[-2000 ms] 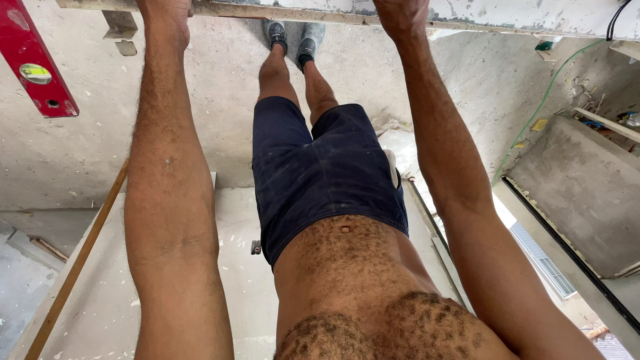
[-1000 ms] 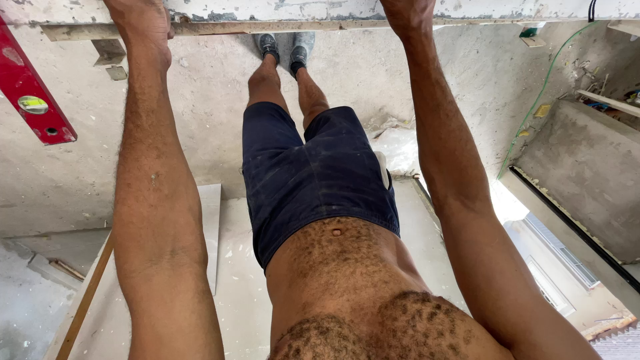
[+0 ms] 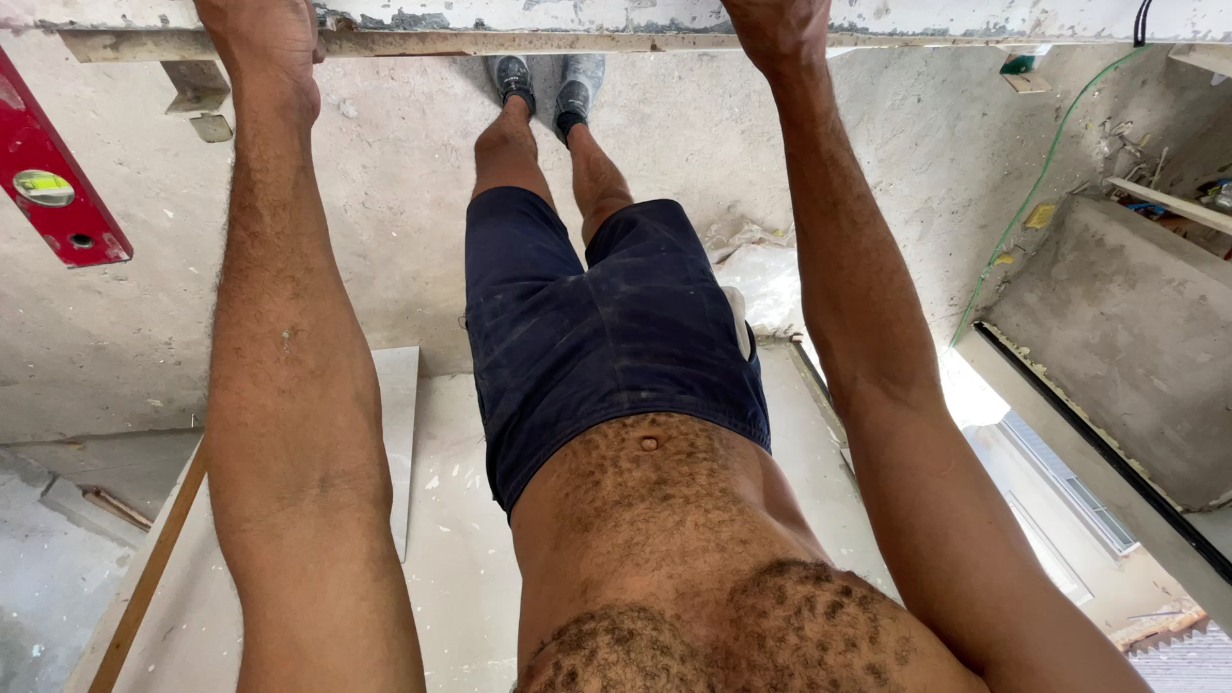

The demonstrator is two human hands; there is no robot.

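My left hand (image 3: 265, 43) is at the top left, its heel and thumb side against the edge of a long board (image 3: 539, 42) with worn white paint above it. My right hand (image 3: 784, 29) reaches the same edge further right. The top of the picture cuts off the fingers of both hands, so their grip does not show. Left of my left wrist is a small metal bracket (image 3: 197, 87). A red spirit level (image 3: 63, 183) with a yellow-green vial slants at the far left.
Below the board are my shoes (image 3: 573, 91) on a rough, dusty floor. A green cord (image 3: 1035, 183) runs down at the right, near a grey plastered block (image 3: 1126, 337) and a black-edged strip (image 3: 1097, 448). A wooden strip (image 3: 154, 577) slants at lower left.
My left hand has shifted slightly left along the board, nearer the metal bracket. My right hand stays at the board's edge. The view has moved a little.
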